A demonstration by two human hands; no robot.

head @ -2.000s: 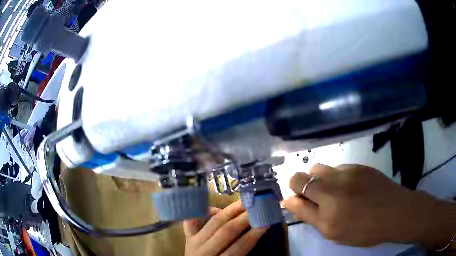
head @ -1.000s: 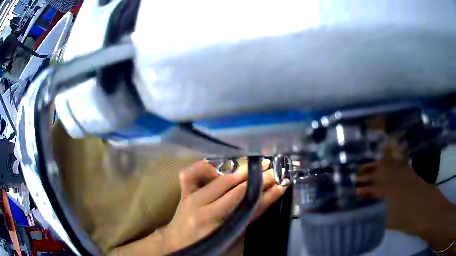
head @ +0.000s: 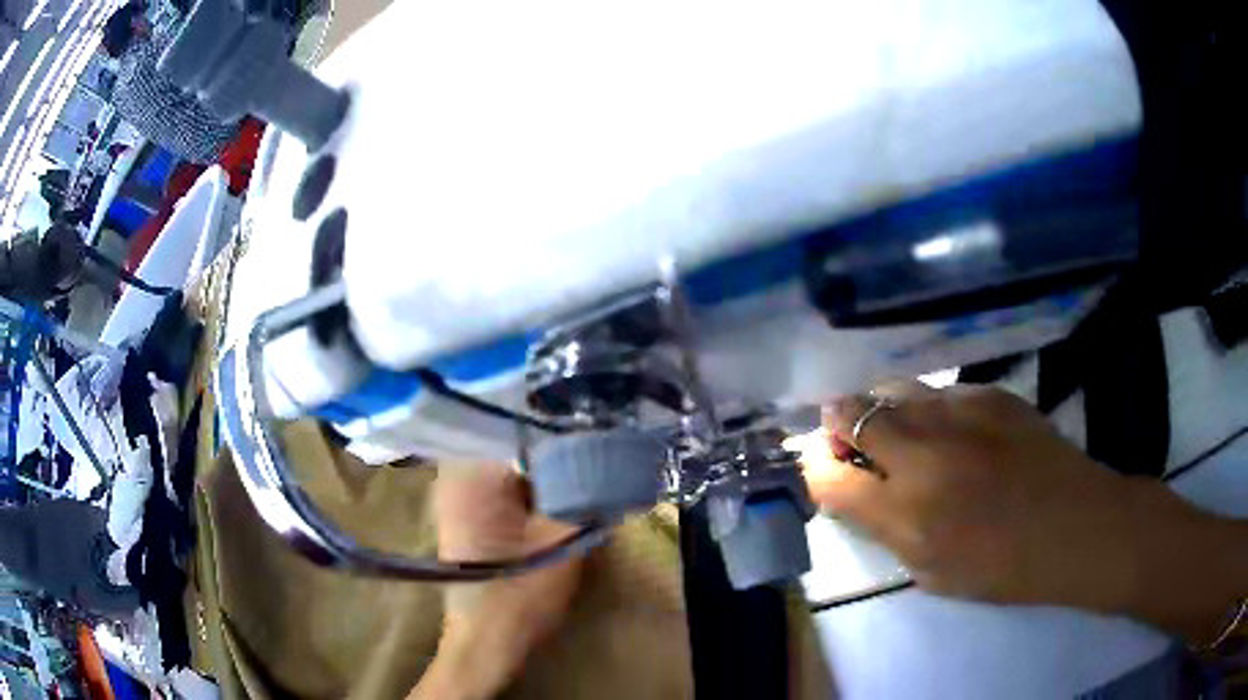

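Observation:
The brown garment panel (head: 322,602) lies under and in front of the machine head (head: 712,151). A black strip (head: 735,615) runs along the panel's right part, down from the presser area, which the head and knobs hide. My left hand (head: 500,588) is blurred on the brown cloth, behind the chrome guard; its fingers are hidden by the head. My right hand (head: 944,492) is right of the strip, fingers curled, a ring on one finger. A small dark thing shows at its fingertips, too unclear to name.
Grey tension knobs (head: 598,475) and the curved chrome guard (head: 294,520) stand out from the head. Black cloth strips (head: 1125,397) hang round the machine arm at right. The white table (head: 944,650) shows below my right hand. Cluttered workshop things fill the left edge.
The view came close to the head, then drew back. My left hand has moved left from beside the black strip, and its fingers have gone behind the head. Brown cloth now shows beyond the head.

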